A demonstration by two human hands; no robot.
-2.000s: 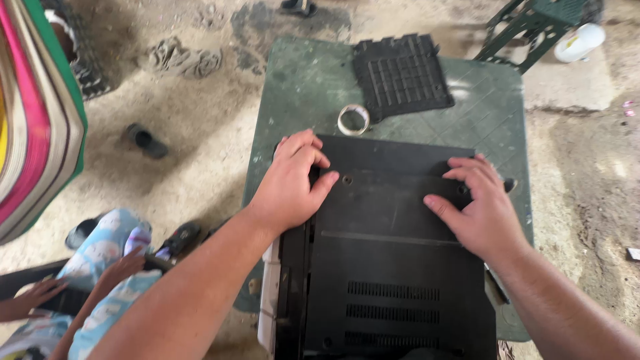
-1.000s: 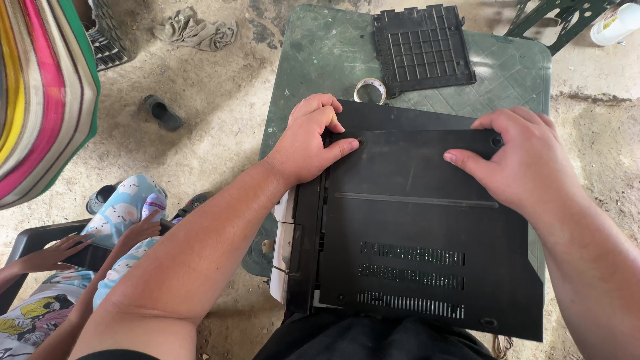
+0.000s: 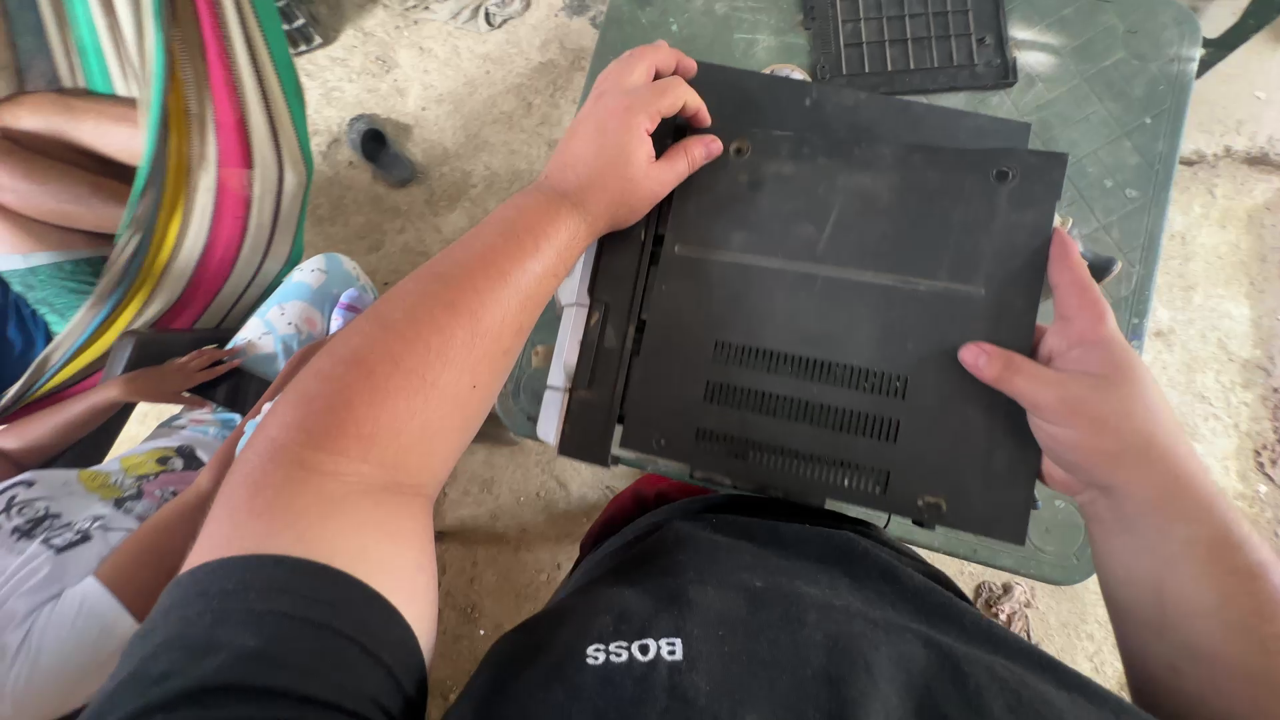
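A black vented metal panel (image 3: 830, 300) lies on a black electronic unit, whose front edge with white parts (image 3: 565, 350) shows at the left. The panel sits skewed, and a dark strip of the unit (image 3: 860, 100) shows beyond its far edge. My left hand (image 3: 640, 140) grips the far left corner, with the thumb on top and the fingers curled over the edge. My right hand (image 3: 1090, 390) holds the panel's right edge, thumb on top; its other fingers are partly hidden. Three rows of slots are at the panel's near part.
The unit rests on a green plastic table (image 3: 1120, 60). Beyond it are a black gridded plastic cover (image 3: 915, 40) and a partly hidden tape roll (image 3: 787, 72). At the left are a striped hammock (image 3: 225, 150), a seated person's hand (image 3: 180, 375) and a dark shoe (image 3: 380, 150) on the floor.
My right hand has moved from the panel's far right corner down to its right edge. The panel now sits turned against the unit. The view has shifted.
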